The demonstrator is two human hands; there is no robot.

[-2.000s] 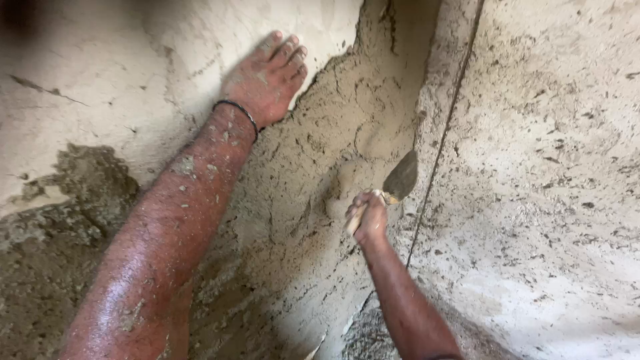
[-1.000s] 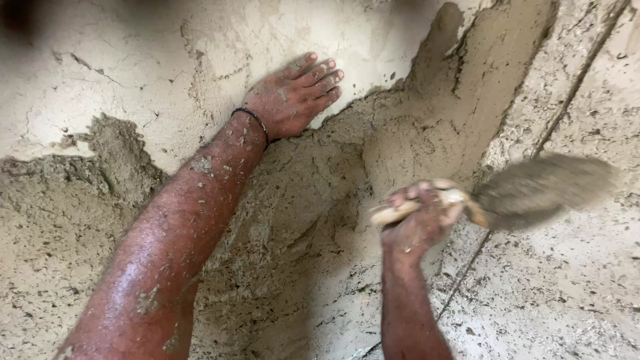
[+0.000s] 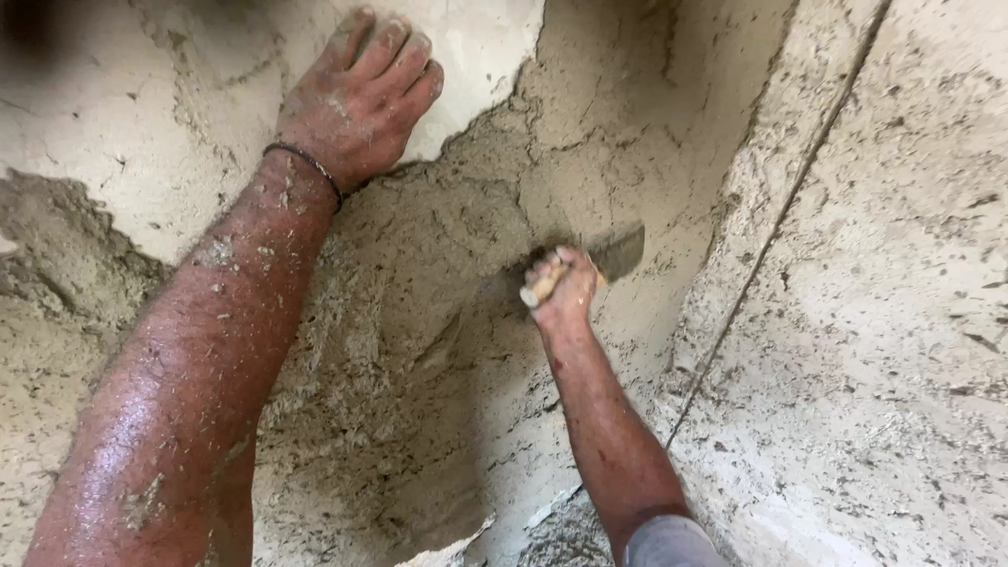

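Observation:
My left hand (image 3: 362, 98) rests with its palm against a smooth pale part of the wall (image 3: 488, 47), fingers slightly apart, holding nothing. A dark band circles its wrist, and bits of mortar cling to the forearm. Lower and to the right, my right hand (image 3: 565, 282) is closed around the light handle of a trowel (image 3: 618, 253). The trowel's grey blade points right and lies at the wet, rough mortar (image 3: 441, 228) of the wall. Part of the blade is hidden behind the fingers.
A dark cord or narrow groove (image 3: 776, 228) runs diagonally down the right side; I cannot tell which. Beyond it is a pale, speckled surface (image 3: 882, 339). A ragged patch of rough mortar (image 3: 63, 252) lies at the left. A broken pale edge (image 3: 449, 551) shows at the bottom.
The trowel, blurred over the speckled surface at the right one second ago, is now back left against the rough mortar. My left hand stays on the pale wall. The view has shifted.

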